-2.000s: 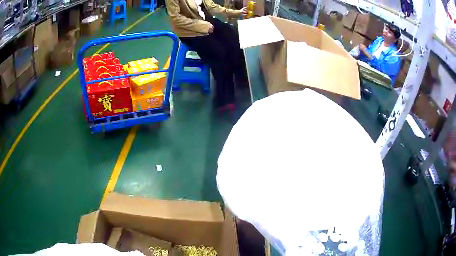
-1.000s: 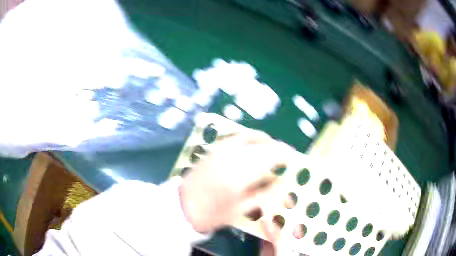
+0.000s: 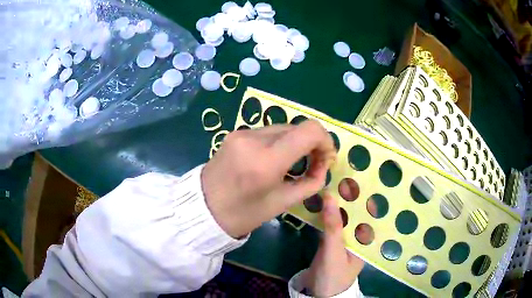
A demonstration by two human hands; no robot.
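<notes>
The pale-yellow die-cut adhesive sheet (image 3: 406, 222) slants across the view with rows of round holes, some with pale stripes behind them. My right hand (image 3: 333, 256) grips its lower edge, thumb on top; parts of fingers show through the holes. My left hand (image 3: 265, 171) lies over the sheet's left part, thumb and fingertips brought together at a hole. Whether a ring is between them is hidden. Several thin yellow liner rings (image 3: 230, 82) lie by the sheet's left end. White discs (image 3: 249, 66) lie in a loose heap beyond it.
A clear plastic bag of discs (image 3: 119, 90) fills the upper left. A fanned stack of sheets (image 3: 437, 125) is at the right, before a small cardboard box of rings (image 3: 459, 75). A brown carton (image 3: 44, 204) stands at the lower left. Greyish sheets (image 3: 519, 244) show at the right edge.
The view swung from the aisle and trolley to the work table, then steadied. Since one second ago, my left hand has shifted on the sheet, and my right hand's thumb now shows on it.
</notes>
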